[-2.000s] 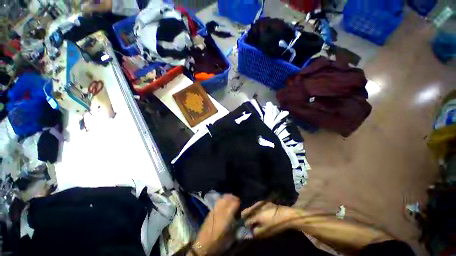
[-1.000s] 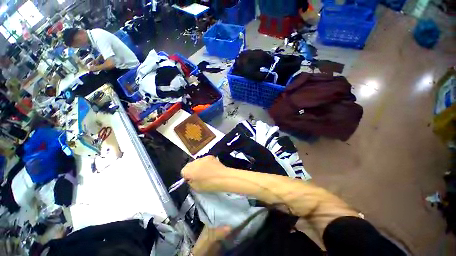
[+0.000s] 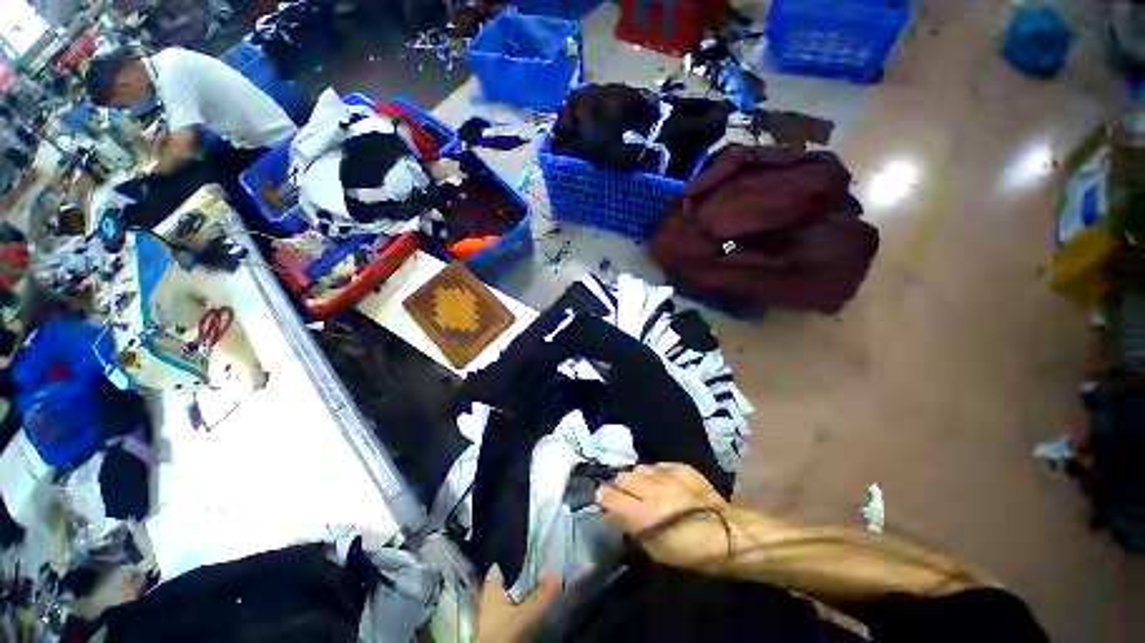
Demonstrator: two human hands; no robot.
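A black and pale grey garment piece (image 3: 549,496) lies bunched in front of me, over the near side of a black pile (image 3: 653,377) with white strips fanned along its right edge. My right hand (image 3: 666,505) is at the right of the grey cloth, its fingers bent onto it; the fingertips are partly hidden. My left hand (image 3: 515,612) is low at the bottom edge, partly cut off, with thumb and a finger spread at the cloth; its hold is unclear.
A long white table (image 3: 270,465) runs at the left, with red-handled scissors (image 3: 215,327) and black cloth (image 3: 239,603). A patterned brown board (image 3: 458,314), blue crates (image 3: 603,195), a red crate (image 3: 377,283) and a maroon heap (image 3: 772,232) lie beyond. A person (image 3: 214,101) in white sits far left.
My right hand has moved right and down from the table side. The garment piece now lies bunched over the pile, showing a black strip and grey cloth. The view has shifted slightly.
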